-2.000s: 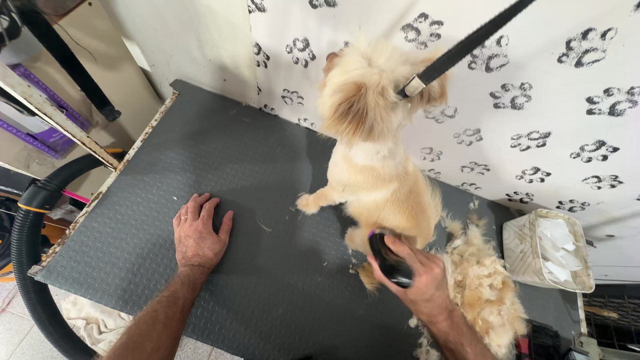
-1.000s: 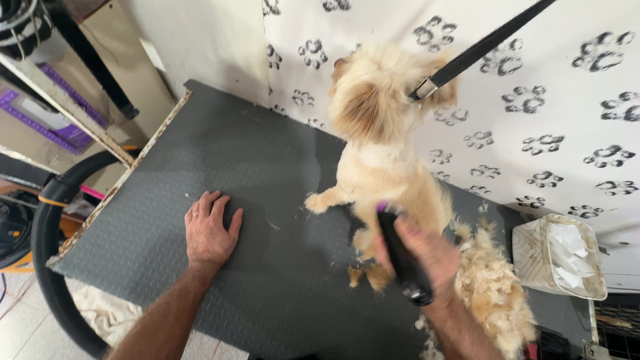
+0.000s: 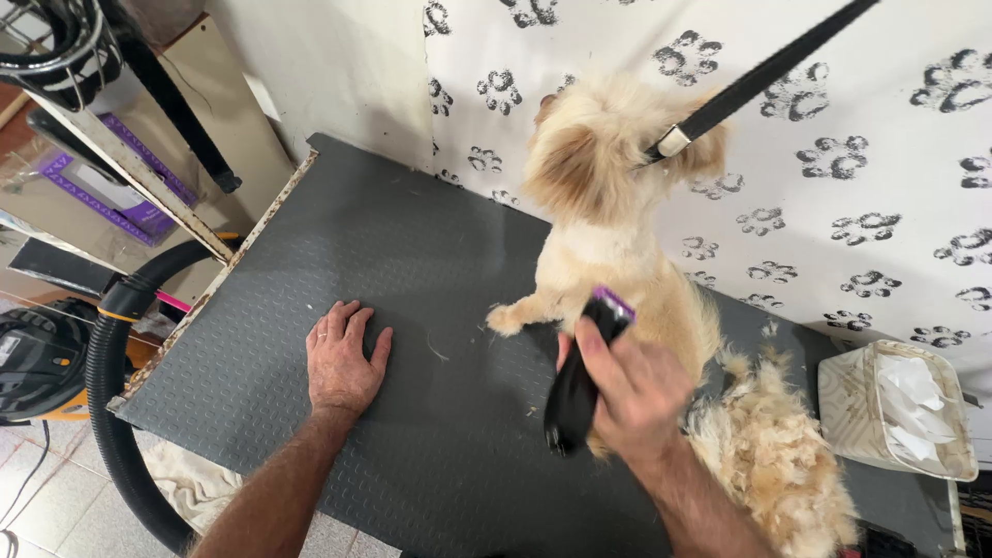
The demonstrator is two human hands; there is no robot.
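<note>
A light tan dog (image 3: pixel 597 256) sits on the grey rubber-topped grooming table (image 3: pixel 434 232), its back to me and its head toward the wall. A black strap (image 3: pixel 759 81) with a metal buckle runs from its neck to the upper right. My right hand (image 3: pixel 632 384) is closed around black hair clippers (image 3: pixel 577 380); their purple-edged blade is over or against the dog's side, contact unclear. My left hand (image 3: pixel 345 360) lies flat on the table, fingers apart, holding nothing. A heap of clipped fur (image 3: pixel 775 457) lies behind the dog, to the right.
A plastic bin (image 3: pixel 852 403) with white paper-like pieces stands at the table's right, by the paw-print wall (image 3: pixel 837 225). A ribbed black hose (image 3: pixel 112 434) curves past the rusty left edge. A black and orange machine (image 3: pixel 39 356) and a cream cloth (image 3: pixel 190 480) are below.
The clippers have moved from low by the dog's hind part to higher up its side, blade now pointing up. My left hand stays flat on the table.
</note>
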